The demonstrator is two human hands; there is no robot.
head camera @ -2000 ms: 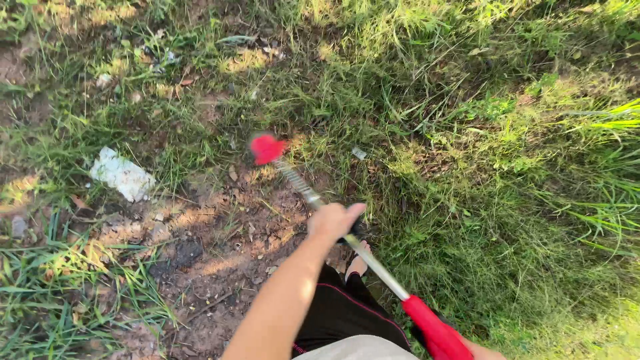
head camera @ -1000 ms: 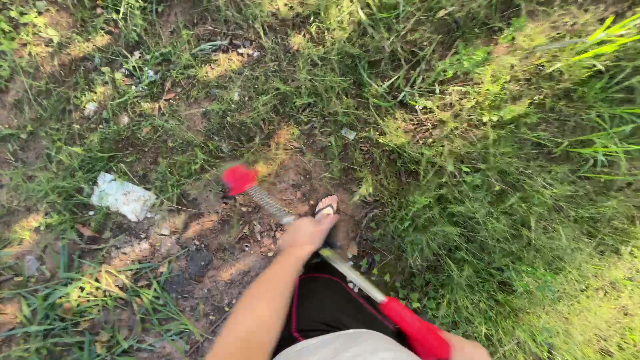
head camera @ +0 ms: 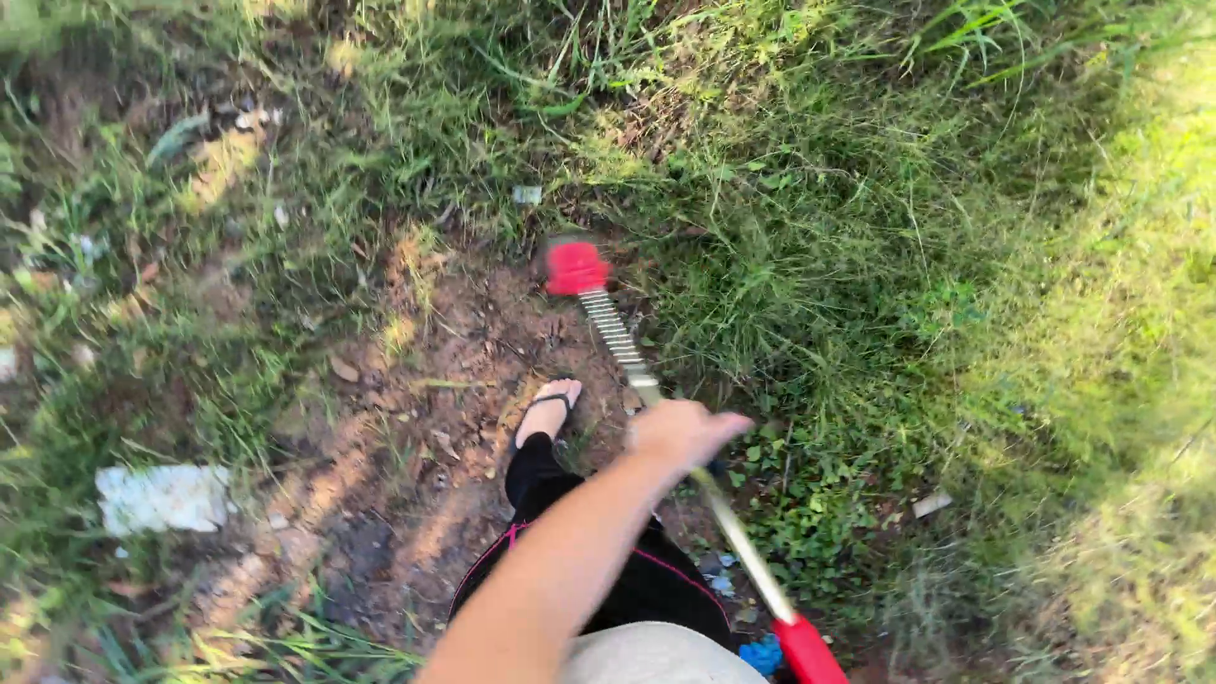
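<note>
A long-shafted tool with a red head (head camera: pixel 578 268), probably a cordless grass trimmer, slants from the centre to the bottom right. Below its head the metal shaft (head camera: pixel 744 549) carries a ribbed or coiled section. My left hand (head camera: pixel 679 435) is closed around the middle of the shaft, its thumb pointing right. At the bottom edge is the red rear grip (head camera: pixel 807 654); my right hand is out of the frame. The tool's head is blurred, above bare soil beside grass, so its underside cannot be made out.
One foot in a black flip-flop (head camera: pixel 548 410) stands on the dirt patch (head camera: pixel 475 323). A pale flat scrap (head camera: pixel 163 498) lies at the left, a small piece of litter (head camera: pixel 526 195) above the tool head, another scrap (head camera: pixel 932 503) at the right. Something blue (head camera: pixel 761 654) is near the rear grip.
The tool's head and my left hand have swung to the right. My right hand, partly visible earlier at the rear grip, has left the view. The view has shifted somewhat.
</note>
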